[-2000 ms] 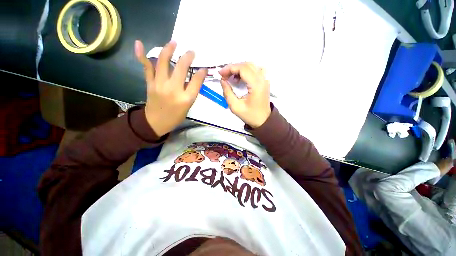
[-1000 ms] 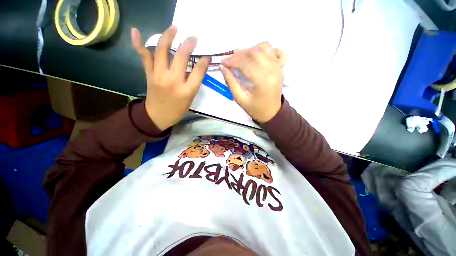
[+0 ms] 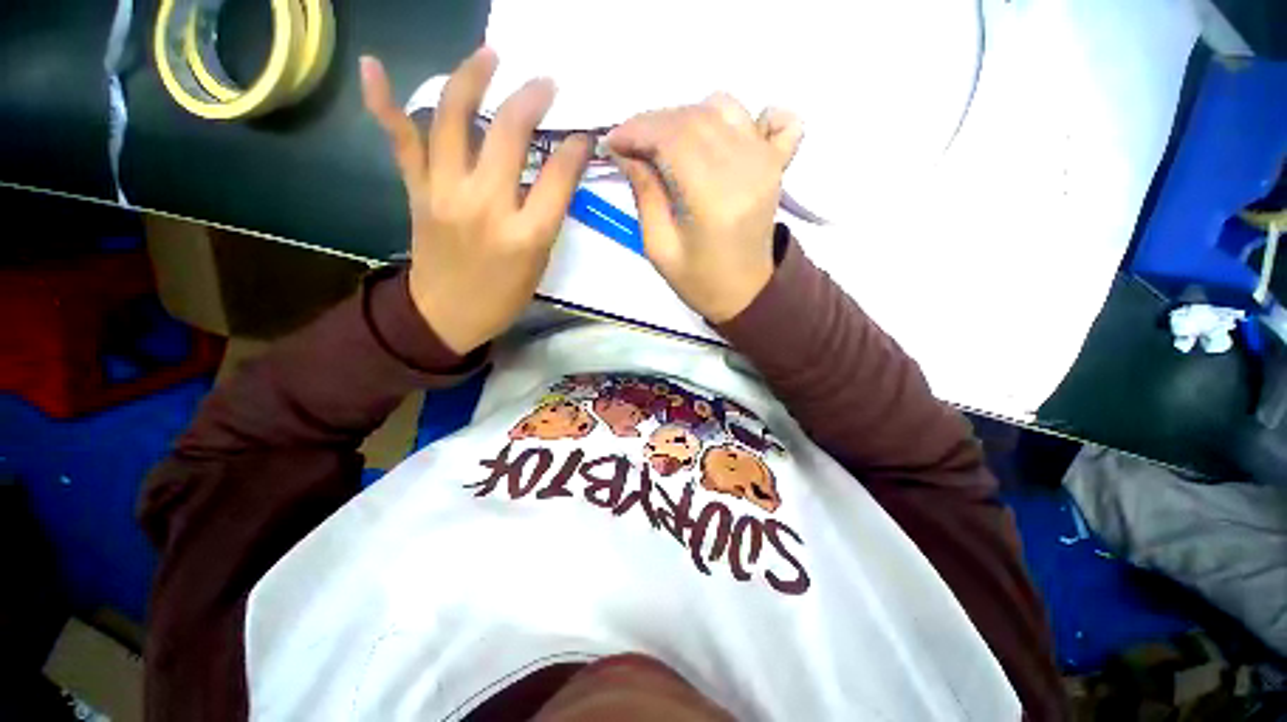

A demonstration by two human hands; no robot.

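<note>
A white curved housing lies on the white sheet under my hands, its rounded end showing beyond my left fingers. My left hand rests over it, fingers spread, with the thumb tip on the housing near the wires. My right hand pinches something small and pale at the inner part, close to my left thumb; the piece is too small to name. Dark and reddish lead wires show between the fingertips. A blue battery cell lies just below, its right end hidden by my right hand.
Masking tape rolls stand at the upper left beside a pale strip on the dark bench. A blue tape dispenser and crumpled waste are at right. A red crate is below left. A person's grey-clad leg shows lower right.
The view has shifted, so the dispenser sits nearer the right edge. My right fingertips have moved slightly left, closer to my left thumb. My left hand keeps nearly the same pose.
</note>
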